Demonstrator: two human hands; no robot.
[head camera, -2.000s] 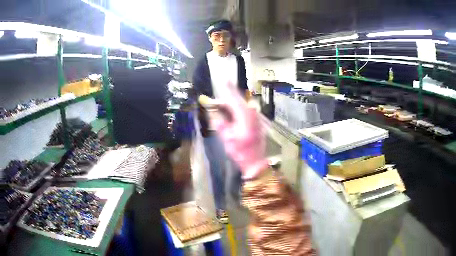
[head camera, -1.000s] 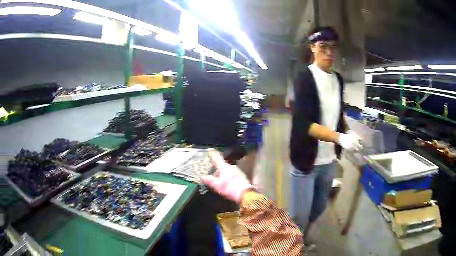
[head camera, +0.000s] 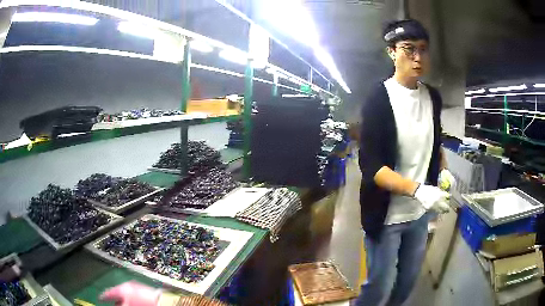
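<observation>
My right hand (head camera: 134, 294), in a pinkish covering, is at the bottom edge, left of centre. It is blurred and partly cut off, with its fingers towards the left; whether it holds anything cannot be told. A brown striped sleeve (head camera: 190, 300) shows to its right. My left hand is out of the picture. Just beyond my right hand, a white-framed tray (head camera: 232, 256) lies on the green bench, heaped with small circuit boards (head camera: 158, 246). My right hand does not visibly touch the boards.
More board-filled trays (head camera: 70, 214) stand behind and left. A striped cloth or stack (head camera: 276, 208) overhangs the bench's right end. A person (head camera: 403, 161) in white gloves stands in the aisle, right. A brown-topped box (head camera: 321, 283) stands low between; blue crates (head camera: 497, 232) are at far right.
The view has turned left, so the bench and person sit further right. My right hand has dropped from mid-view, where its fingers were spread, to the bottom edge. The person looks and faces more to the right.
</observation>
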